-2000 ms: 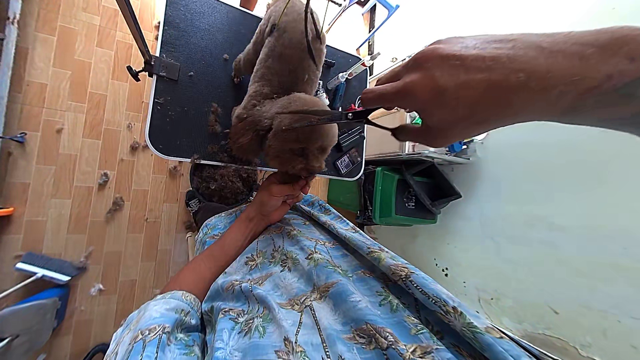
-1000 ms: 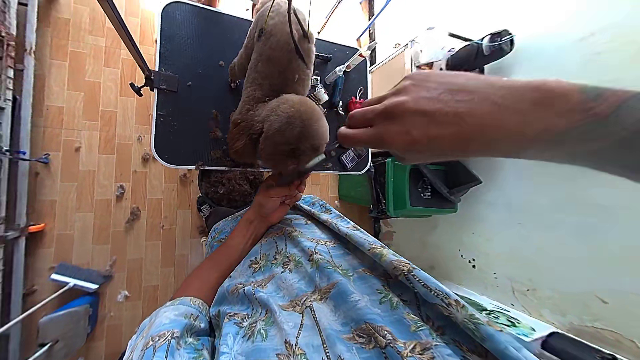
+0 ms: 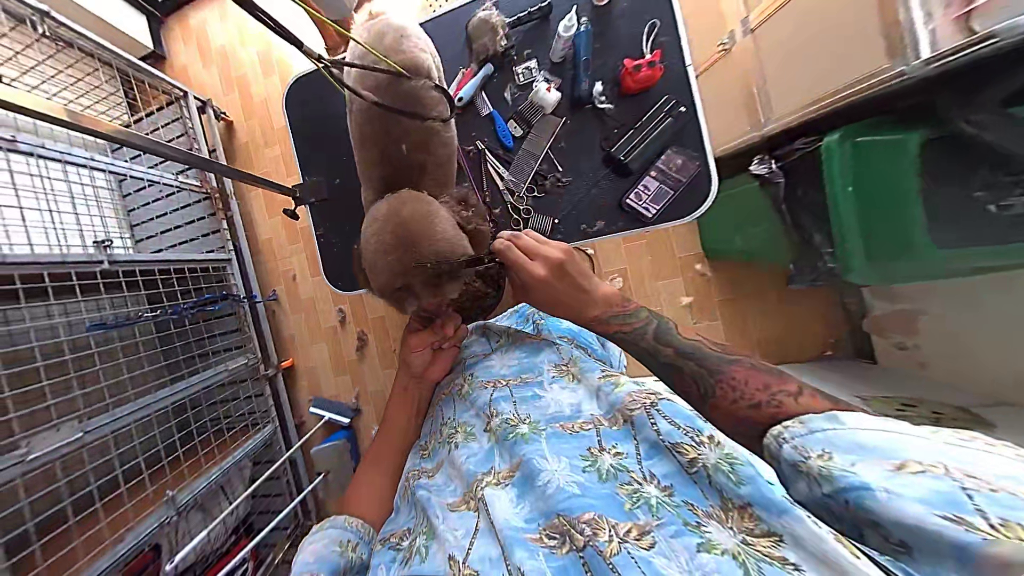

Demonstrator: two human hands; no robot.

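Observation:
A brown dog with close-cut fur stands on a black grooming table, its rounded head toward me. At its muzzle, my left hand has the fingers closed, holding the muzzle from below. My right hand grips grooming scissors, whose blades lie across the side of the dog's head; whether the blades are apart is hard to tell. To the right of the dog on the table lie a metal comb, more scissors, a clipper with a comb guard and a blue-handled comb.
A black loop leash hangs over the dog's back. The table's metal arm crosses at left, beside wire cages. Green bins stand right. Cut hair lies on the tiled floor. Also on the table are a red pouch and bottles.
My right hand has come in lower beside the dog's head, its forearm now rising from below right instead of crossing from the right edge. My left hand stays at the muzzle. The view has shifted strongly.

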